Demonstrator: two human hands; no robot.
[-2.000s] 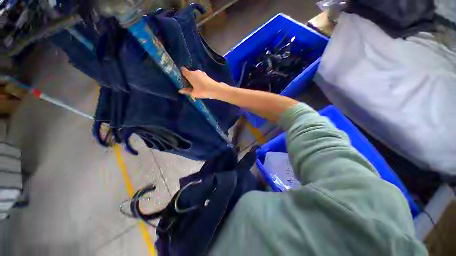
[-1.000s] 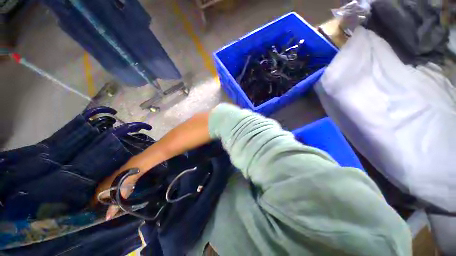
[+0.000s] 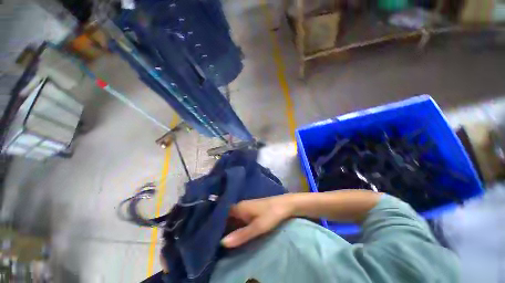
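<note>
A bundle of dark blue denim garments [image 3: 207, 213] hangs against my body at the lower middle, with a small pale button on it. Black hanger hooks [image 3: 141, 207] stick out of its left side, blurred. My right hand [image 3: 257, 218] reaches in from the right and holds the upper part of the bundle, its fingers partly hidden in the cloth. My left hand cannot be made out; the bundle may hide it.
A blue crate [image 3: 310, 166] of tangled black hangers stands at the right. More denim [image 3: 207, 41] hangs from a wheeled rail at the upper middle. A white panelled cart or box [image 3: 50, 119] is at the left, a wooden-edged shelf [image 3: 360, 50] at the upper right.
The view has turned, and the crate shows lower and farther right. My right hand has moved from the blue rail, past the hanger hooks, onto the bundle against my body.
</note>
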